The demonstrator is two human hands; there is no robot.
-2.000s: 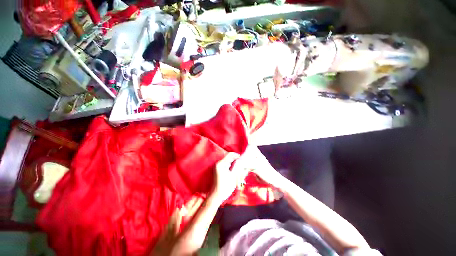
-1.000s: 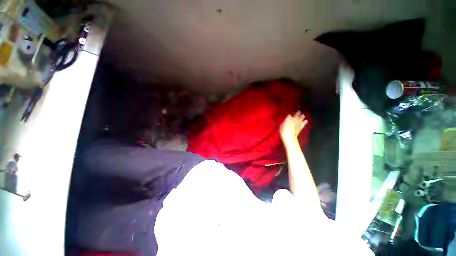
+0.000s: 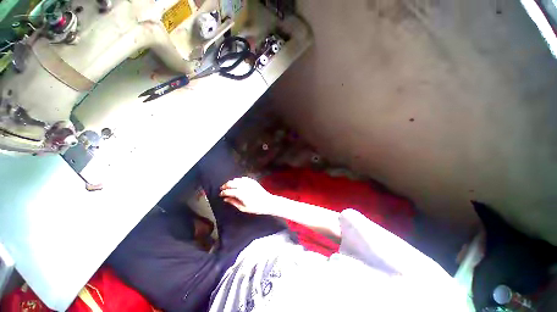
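Note:
My right hand [image 3: 244,194] is over the dark trousers at my knee, beside the table's front edge. Its fingers are loosely bent and nothing shows in them. My left hand is not in view. A heap of red cloth [image 3: 357,198] lies low on my right, partly hidden by my right forearm. More red cloth [image 3: 119,294] with a gold strip shows at the lower left, under the table's corner.
The cream sewing machine [image 3: 131,30] stands on the white table [image 3: 67,210], its needle area at left. Dark snips [image 3: 165,88] and black-handled scissors [image 3: 235,61] lie under its arm. A dark cloth or bag [image 3: 510,259] and a bottle-like item [image 3: 502,295] are at lower right.
The view has swung back from the right towards the machine. My right hand has left the red heap and is now near my knee. My left hand, seen on red cloth earlier, is out of view.

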